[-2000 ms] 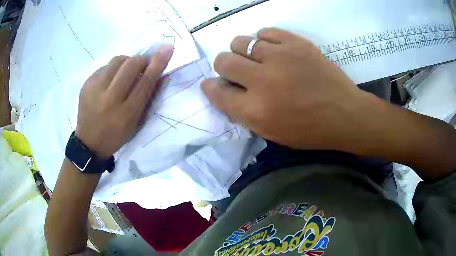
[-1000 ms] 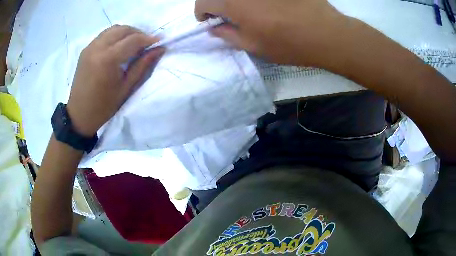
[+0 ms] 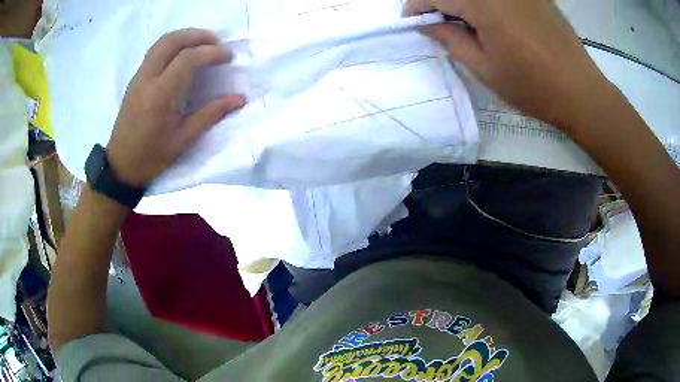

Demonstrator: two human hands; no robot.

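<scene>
The marked white piece (image 3: 358, 112), thin cloth with drawn lines and a crossing mark, lies over the table's front edge and hangs towards my lap. My right hand (image 3: 485, 33), at the top, pinches the folded edge (image 3: 358, 33) of this piece between thumb and fingers; some fingertips are cut off or hidden. My left hand (image 3: 175, 104) rests on the piece at the left, thumb and fingers apart, with cloth showing between them. A ragged lower part of the cloth (image 3: 320, 224) hangs below the table edge.
A printed table ruler (image 3: 522, 127) runs under my right forearm. A dark curved line or gap crosses the table at upper right. A dark red surface (image 3: 194, 268) lies below left, a yellow item (image 3: 31, 89) at the left edge, and white scraps (image 3: 615, 250) at lower right.
My right hand has moved right with the folded edge, which is now stretched out longer. My left hand has opened from its pinch on the fold. The drawn piece lies flatter and further right.
</scene>
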